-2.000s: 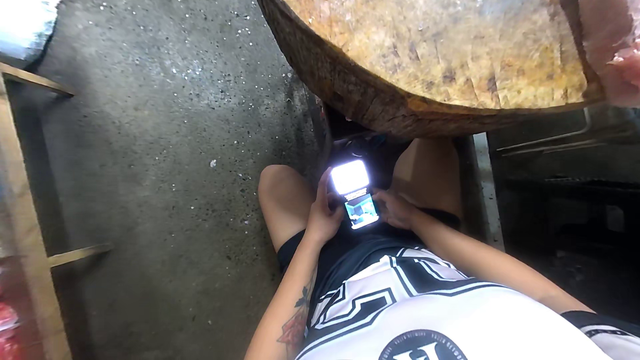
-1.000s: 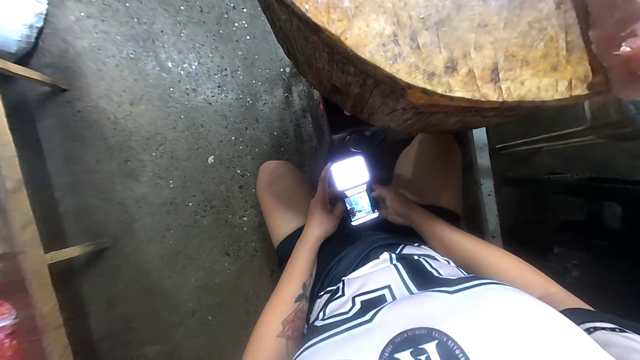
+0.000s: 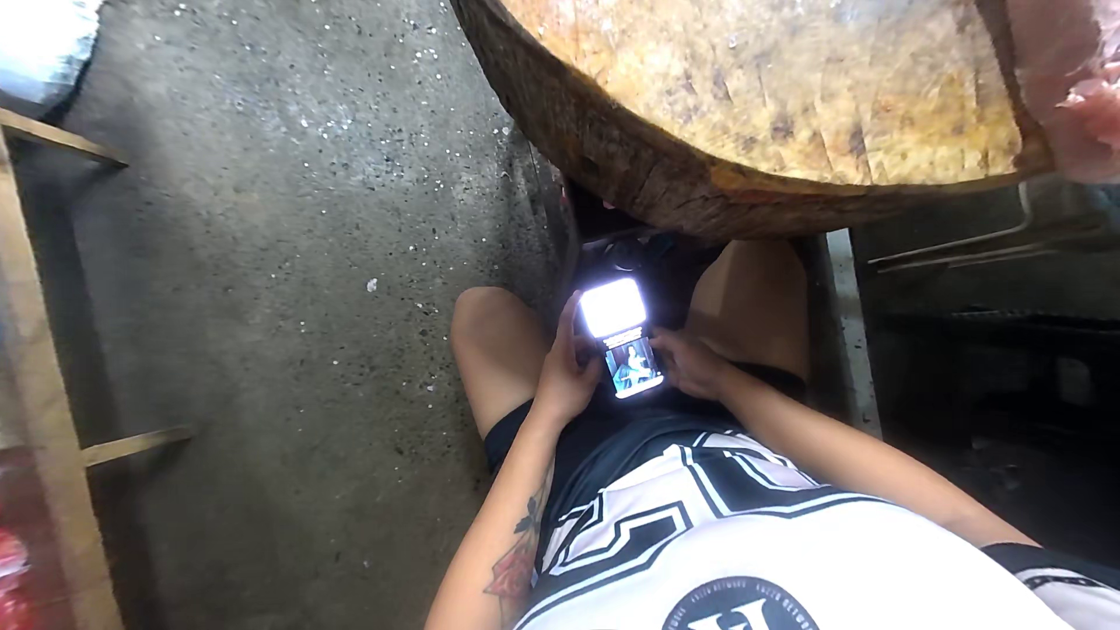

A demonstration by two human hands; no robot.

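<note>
A lit smartphone [image 3: 623, 339] is held upright over my lap, between my bare knees. My left hand [image 3: 567, 372] grips its left edge, and my right hand [image 3: 691, 363] grips its right edge. The upper part of the screen glows bright white, and a darker picture fills the lower part. Some of my fingers are hidden behind the phone or lost in shadow.
A thick round wooden chopping block [image 3: 770, 96] overhangs my knees, with raw meat [image 3: 1089, 105] at its right. Wooden framing [image 3: 52, 394] stands at the left on the speckled concrete floor [image 3: 289, 289]. A metal leg [image 3: 853, 341] and dark racks are at the right.
The picture in the lower part of the phone's screen has changed. Both hands keep their hold on the phone.
</note>
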